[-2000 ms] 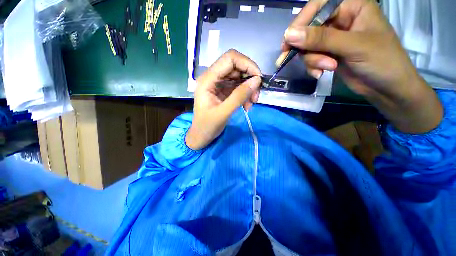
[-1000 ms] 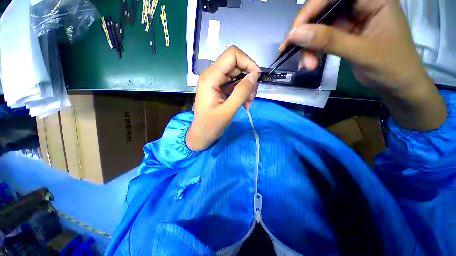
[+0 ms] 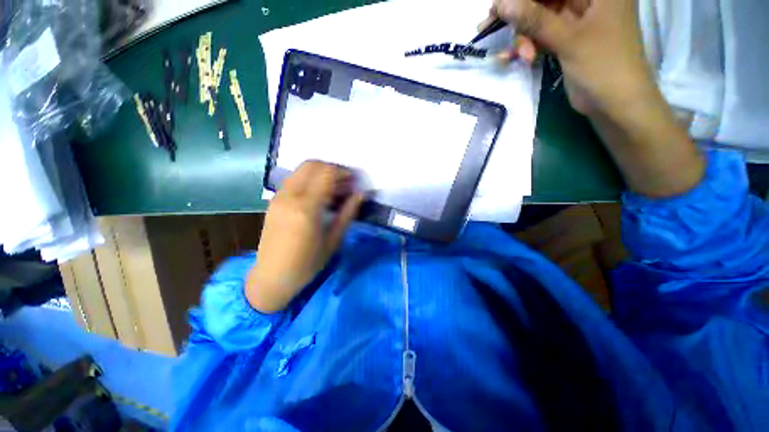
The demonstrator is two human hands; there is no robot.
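The tablet back housing (image 3: 484, 160) lies tilted on a white sheet (image 3: 516, 160), camera holes at its upper left. Its inner face shows large and bright white. My left hand (image 3: 305, 219) is blurred over the housing's near edge, thumb and fingers close together; what it holds, if anything, cannot be told. My right hand (image 3: 582, 42), partly cut off by the top edge, holds dark tweezers (image 3: 491, 31), tip pointing down-left. The tip meets a thin black strip (image 3: 438, 49) above the housing's far edge; whether the strip is lifted or lies on the sheet is unclear.
Gold-and-black strips (image 3: 240, 105) and black strips (image 3: 160, 122) lie on the green mat (image 3: 211, 181) at left. A clear plastic bag (image 3: 63, 67) and white sleeves (image 3: 51, 207) are far left; more sleeves (image 3: 725, 76) are at right. Cartons (image 3: 160, 278) stand below.
The housing has turned and its inner face now looks white. My left hand has moved down-left. My right hand has moved up with the tweezers, and a black strip shows at their tip.
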